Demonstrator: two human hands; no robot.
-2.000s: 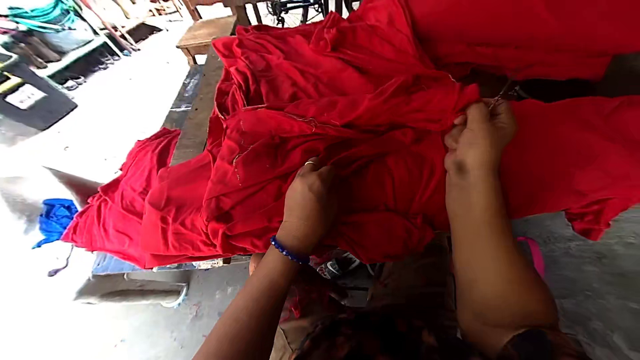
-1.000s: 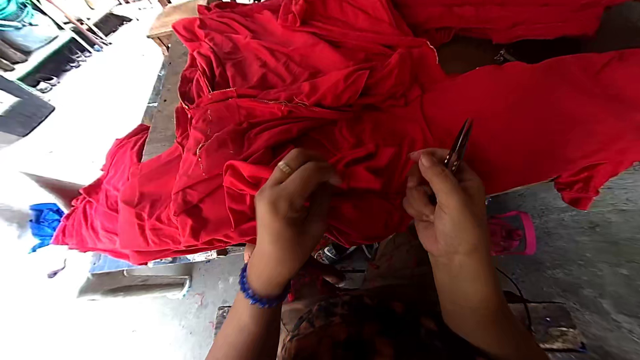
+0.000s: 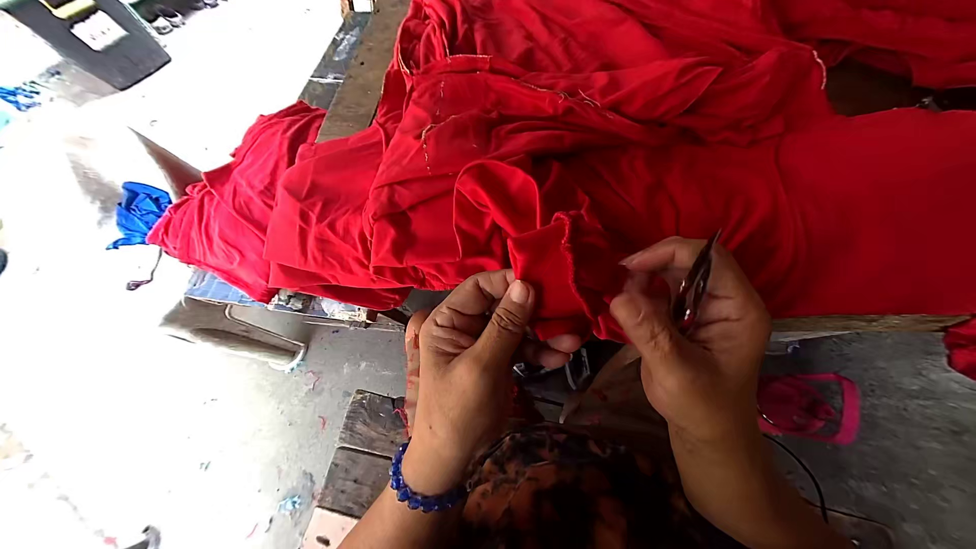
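Note:
Red fabric garments (image 3: pixel 488 114) lie heaped across a wooden table (image 3: pixel 358 91). My left hand (image 3: pixel 476 335), with a blue bead bracelet (image 3: pixel 415 488) at its wrist, pinches a red fabric edge (image 3: pixel 545 282) between thumb and fingers. A stitched seam runs down this piece. In my right hand (image 3: pixel 690 328) a pair of small dark thread snips (image 3: pixel 695 282) rests against the palm, points upward. The right thumb and forefinger are at the right side of the same piece; whether they pinch it is unclear.
A blue cloth (image 3: pixel 141 213) hangs beside the table's left end. Below are a wooden bench (image 3: pixel 366 450), a pink-rimmed object (image 3: pixel 846 412) on the floor and a dark cable (image 3: pixel 808 473). A dark plastic stool (image 3: pixel 126 46) stands at upper left.
The snips came into sight in my right hand one second ago and remain there. My hands have come closer together, and a seamed fabric edge now stands raised between them.

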